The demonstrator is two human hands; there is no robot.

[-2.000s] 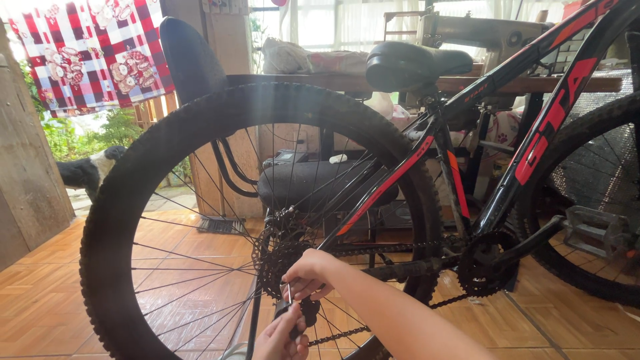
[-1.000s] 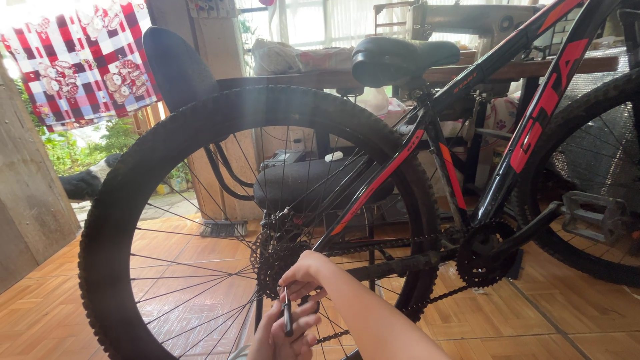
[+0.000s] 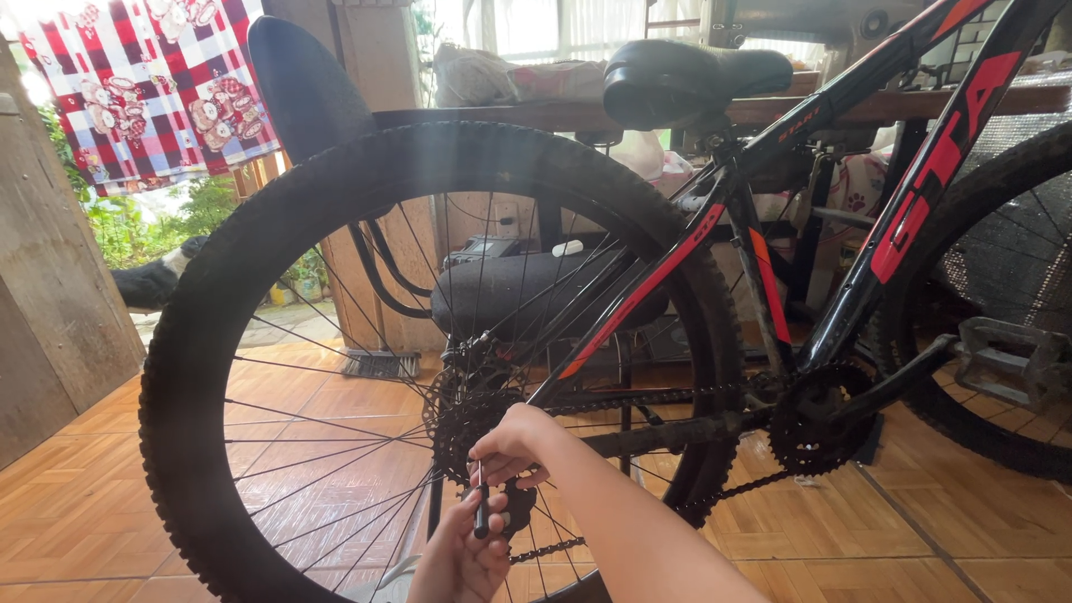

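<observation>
A screwdriver (image 3: pixel 481 512) with a dark handle and a thin metal shaft stands nearly upright between my hands. My left hand (image 3: pixel 469 548) holds the handle from below. Above it, the fingers of my right hand (image 3: pixel 512 448) are at the shaft, by the rear derailleur (image 3: pixel 517 509), which they partly hide. Just behind my right hand is the rear cassette (image 3: pixel 456 419) of a black and red mountain bike. Its chain (image 3: pixel 733 498) runs right to the crankset (image 3: pixel 821 423). The screwdriver's tip is hidden by my right hand.
The rear wheel's tire (image 3: pixel 180 402) surrounds the work area. A pedal (image 3: pixel 1013 360) and the front wheel are at right. Behind the wheel are a padded black seat (image 3: pixel 536 293) and a brush (image 3: pixel 381 364) on the tiled floor. A black and white animal (image 3: pixel 155 276) is at left.
The dark screwdriver handle, mostly covered by fingers two seconds ago, now shows between my hands. Both hands have stayed by the derailleur.
</observation>
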